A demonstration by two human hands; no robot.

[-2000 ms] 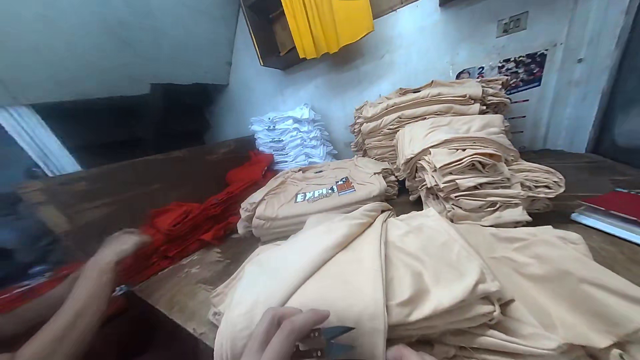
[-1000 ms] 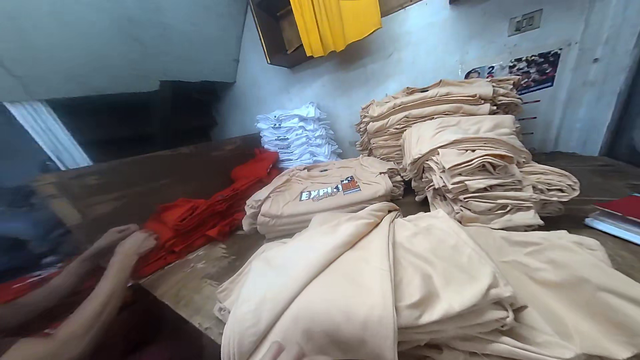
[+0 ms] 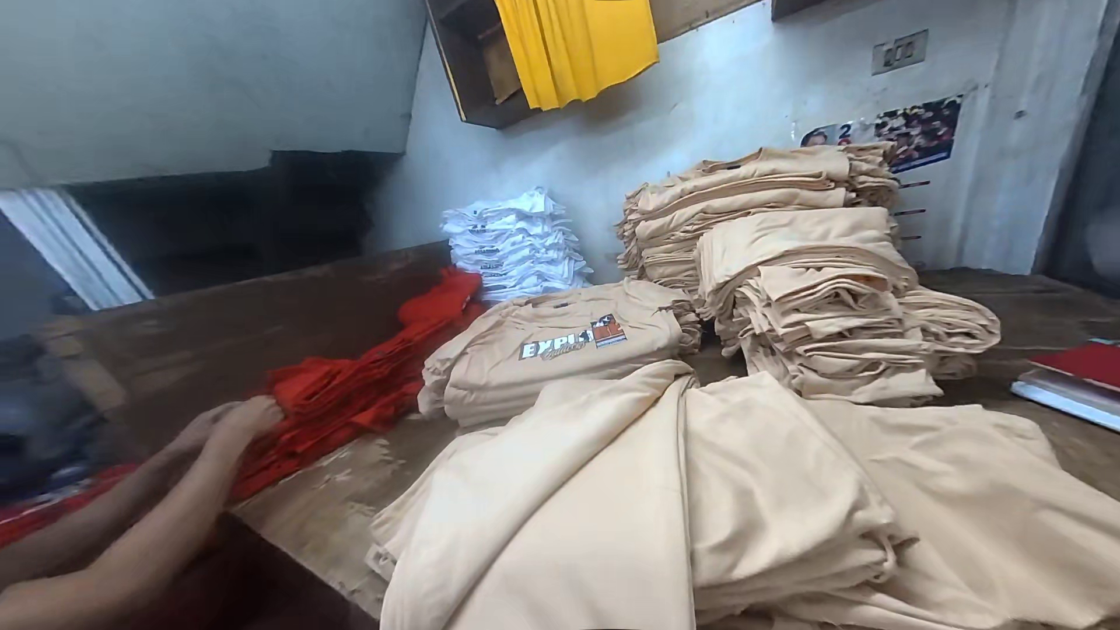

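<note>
Neither of my hands shows in the head view now. Nearest to me, at the bottom, a pile of beige fabric pieces (image 3: 569, 525) lies folded over on the table, with more beige cloth (image 3: 954, 499) spread to its right. Behind it is a stack of folded beige T-shirts (image 3: 560, 341), the top one with a printed chest design. Taller stacks of folded beige cloth (image 3: 814, 297) stand behind and to the right. At the left, a co-worker's two hands (image 3: 232, 424) touch the near end of a long heap of red garments (image 3: 350, 385).
A stack of white printed shirts (image 3: 516, 245) stands by the wall. Yellow cloth (image 3: 577, 52) hangs from a wall shelf (image 3: 477, 70). A red-covered book or folder (image 3: 1081, 363) lies at the right edge. A wooden board (image 3: 219, 324) borders the table's left side.
My hand, with small pointed snips at the bottom two seconds ago, has left the view. The co-worker's hands have come to the red garments.
</note>
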